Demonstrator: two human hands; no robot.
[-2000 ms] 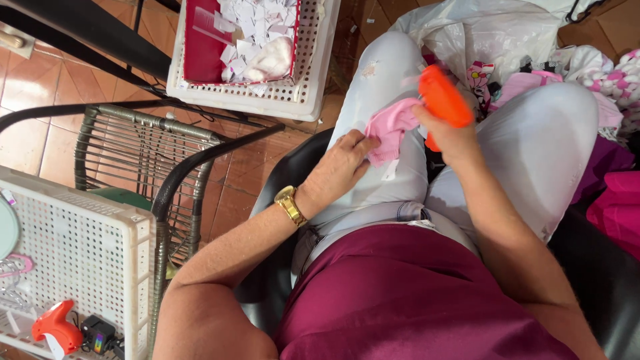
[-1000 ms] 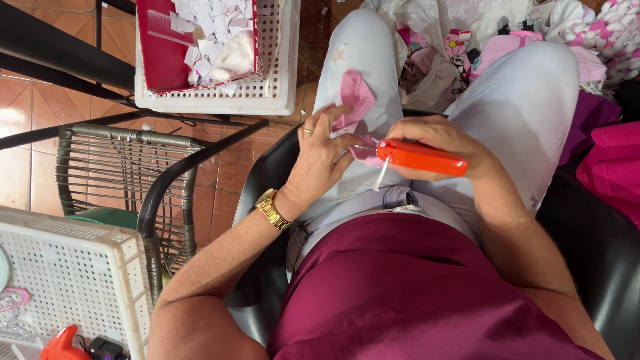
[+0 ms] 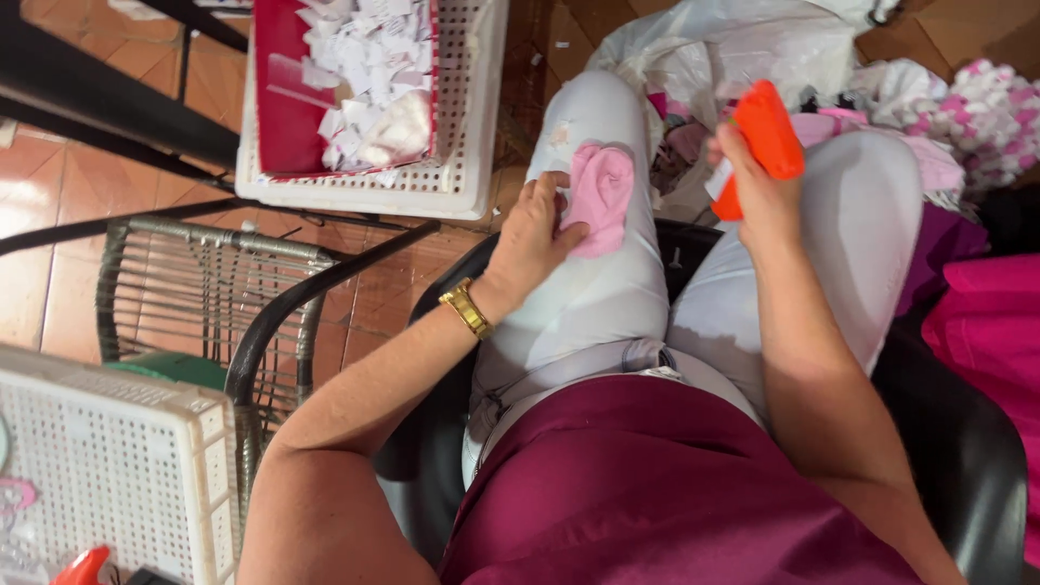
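A small pink fabric garment [image 3: 601, 195], folded over, lies on the thigh of my light jeans. The fingers and thumb of my left hand [image 3: 532, 231] rest on its left edge; whether they pinch it is not clear. Above my other thigh, my right hand [image 3: 760, 183] grips an orange tagging gun [image 3: 768, 130], held up and clear of the garment. A white piece shows beside the tool's lower part. A gold watch [image 3: 465, 309] is on my left wrist.
A red box [image 3: 284, 122] of white paper tags sits in a white perforated crate [image 3: 479, 122]. Another crate [image 3: 106, 431] and a woven chair [image 3: 211, 244] stand left. Clear plastic [image 3: 723, 49] and pink clothing [image 3: 975, 122] lie beyond my knees; magenta fabric [image 3: 991, 325] is at right.
My right hand has moved the orange tagging gun away from the pink garment, to the right and up. The garment now lies flatter on my thigh, with my left hand at its side.
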